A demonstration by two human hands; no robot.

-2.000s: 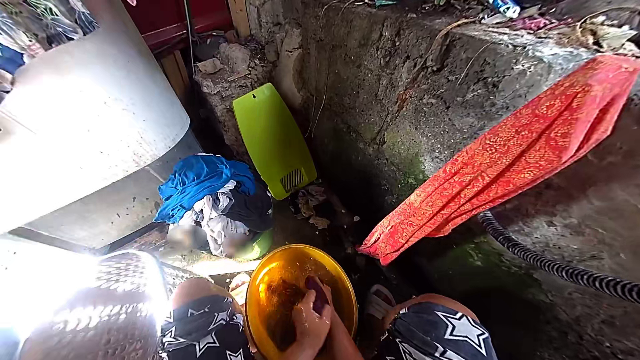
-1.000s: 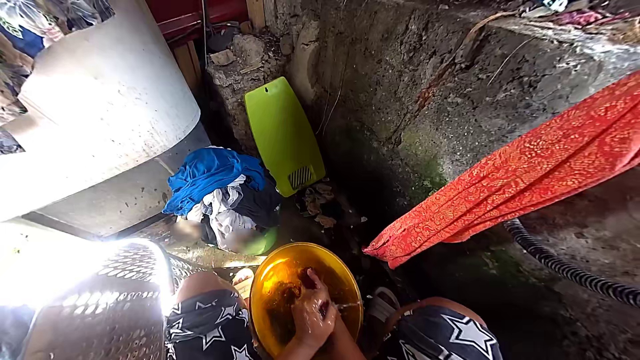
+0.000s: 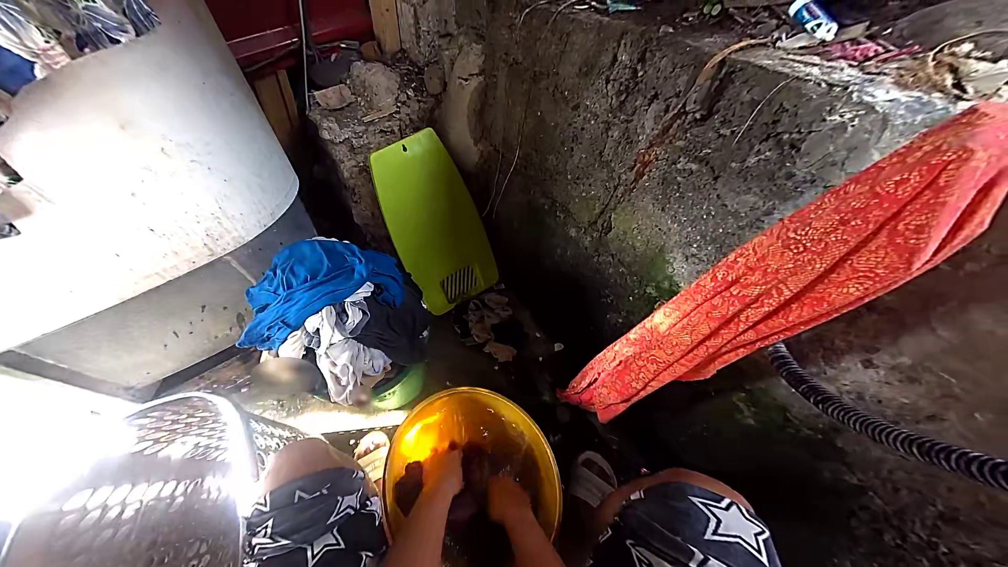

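A round orange-yellow basin (image 3: 543,449) stands between my knees, with water and dark cloth (image 3: 409,487) in it. My left hand (image 3: 443,471) is down inside the basin on its left side, at the dark cloth. To the right of it, my right hand (image 3: 508,499) is also low in the basin, beside more dark cloth. The fingers of both hands are hidden or blurred by shadow and water, so their grip cannot be made out. Beyond the basin, a heap of blue (image 3: 315,276), grey and dark clothes rests on a green tub (image 3: 403,387).
A perforated metal basket (image 3: 157,480) is at my left, below a large pale cylindrical container (image 3: 150,157). A lime-green plastic panel (image 3: 433,220) leans by the rough wall (image 3: 583,126). Red patterned cloth (image 3: 772,276) hangs at the right over a ribbed hose (image 3: 882,431).
My hands were together above the basin with a dark piece of cloth between them. Now they are apart and lower, down in the basin.
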